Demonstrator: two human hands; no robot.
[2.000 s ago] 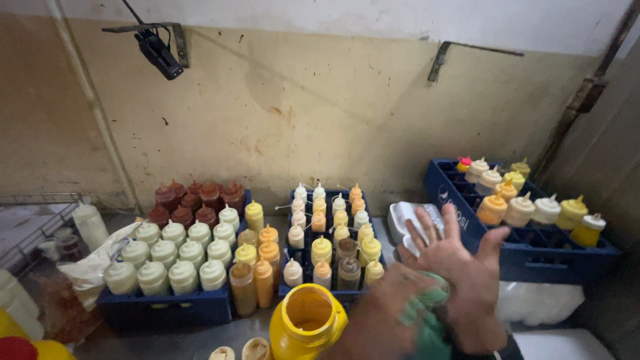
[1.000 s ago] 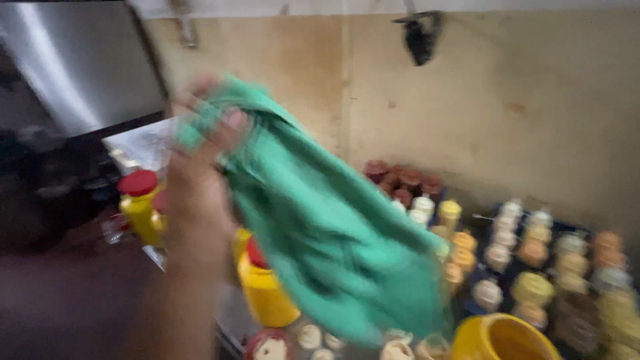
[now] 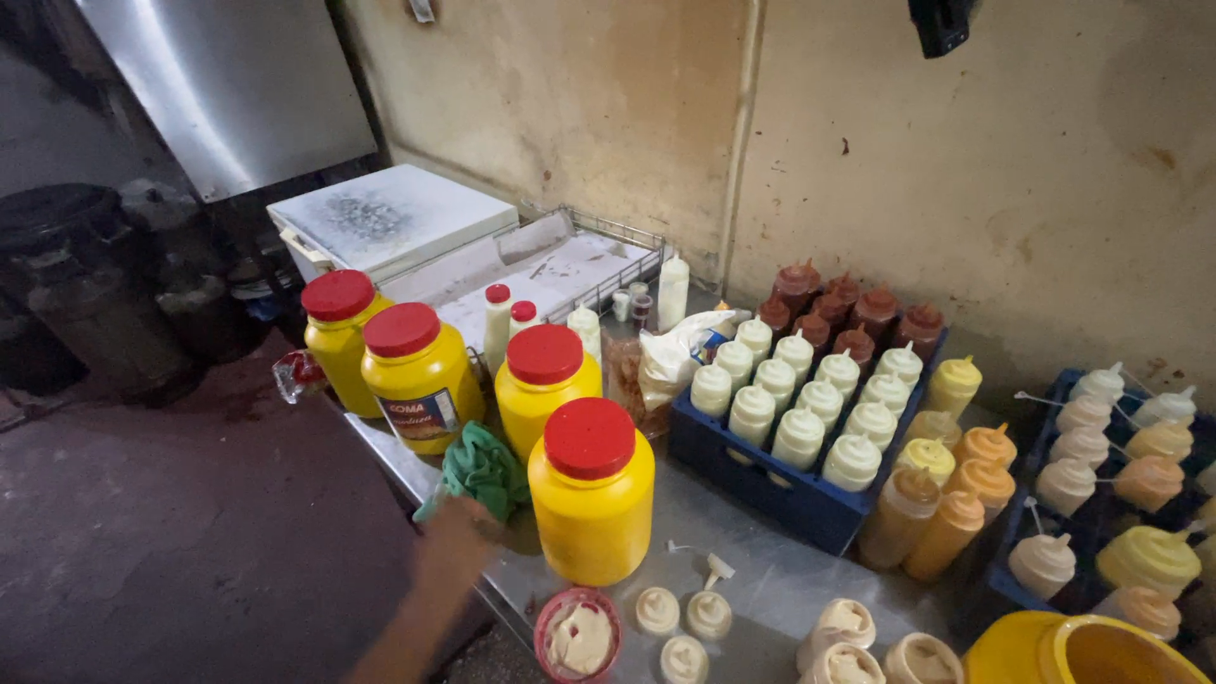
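My left hand point(image 3: 461, 537), partly blurred, reaches in from the bottom to the green cloth point(image 3: 483, 472) lying crumpled near the steel table's front edge. Whether the fingers still grip it cannot be told. The cloth lies between a labelled yellow jar with a red lid point(image 3: 423, 380) and a nearer yellow jar point(image 3: 591, 499). Below that jar sit a red lid smeared with cream sauce point(image 3: 578, 635) and several nozzle caps point(image 3: 656, 611). Open sauce-filled bottles point(image 3: 844, 627) stand at the bottom, beside an open yellow jar point(image 3: 1073, 651). My right hand is out of view.
A blue crate point(image 3: 760, 480) holds white and dark red squeeze bottles; another blue crate point(image 3: 1012, 579) stands at the right. Orange and yellow bottles point(image 3: 953, 532) stand between them. A white chest lid point(image 3: 394, 214) and a wire rack point(image 3: 617, 233) lie behind. Dark bins point(image 3: 85, 285) stand at far left.
The view has swung left. Both hands were together at the green cloth; then one raised hand held it spread in the air. Now the cloth lies bunched on the table by my left hand.
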